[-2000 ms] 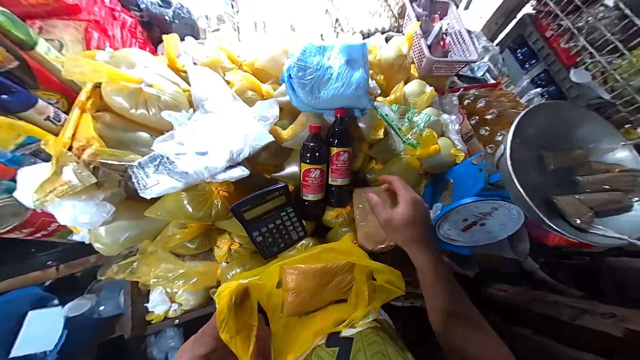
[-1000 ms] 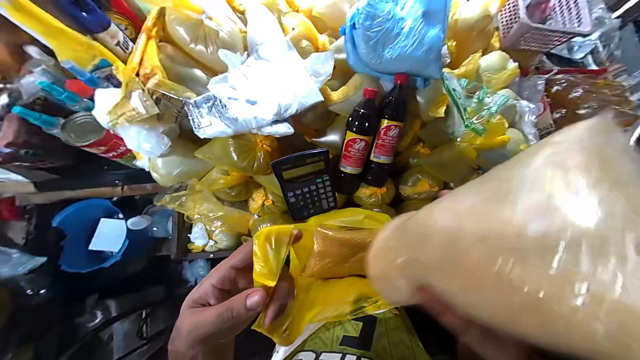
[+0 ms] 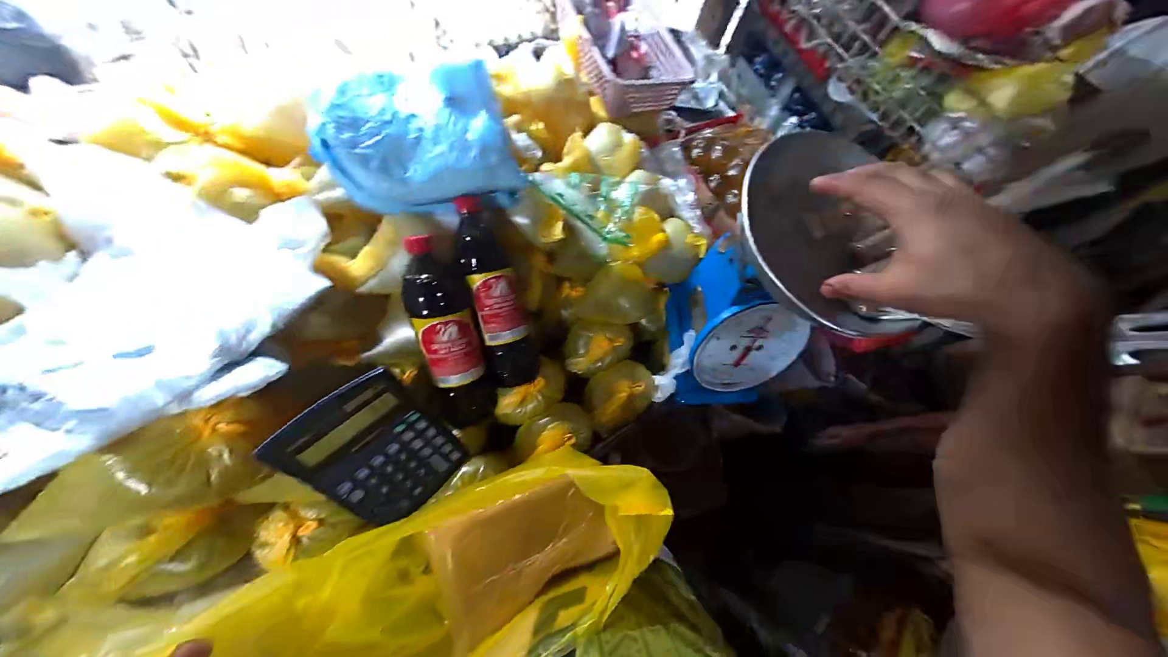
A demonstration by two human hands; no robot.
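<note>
My right hand point(image 3: 922, 242), thumb and fingers spread, hovers over the metal pan point(image 3: 794, 228) of a blue dial scale point(image 3: 750, 347); small packets lie in the pan, partly hidden by the hand. Only a fingertip of my left hand point(image 3: 192, 649) shows at the bottom edge, by the open yellow plastic bag point(image 3: 383, 584). Inside that bag is a brown packet point(image 3: 520, 547). A black calculator point(image 3: 365, 445) lies tilted just behind the bag. Two dark bottles with red caps, a left one point(image 3: 445, 328) and a right one point(image 3: 495, 301), stand beside it.
Tied yellow bags point(image 3: 196, 438) of goods are heaped around the bottles and calculator. A white plastic bag point(image 3: 155, 292) covers the left side, and a blue plastic bag point(image 3: 415, 132) lies behind the bottles. A pink basket point(image 3: 639, 82) and a wire rack point(image 3: 876, 82) stand at the back.
The large pale bag that filled the right side one second ago is out of view. My right hand has moved to above the pan. My left hand has mostly left the view, which has swung right.
</note>
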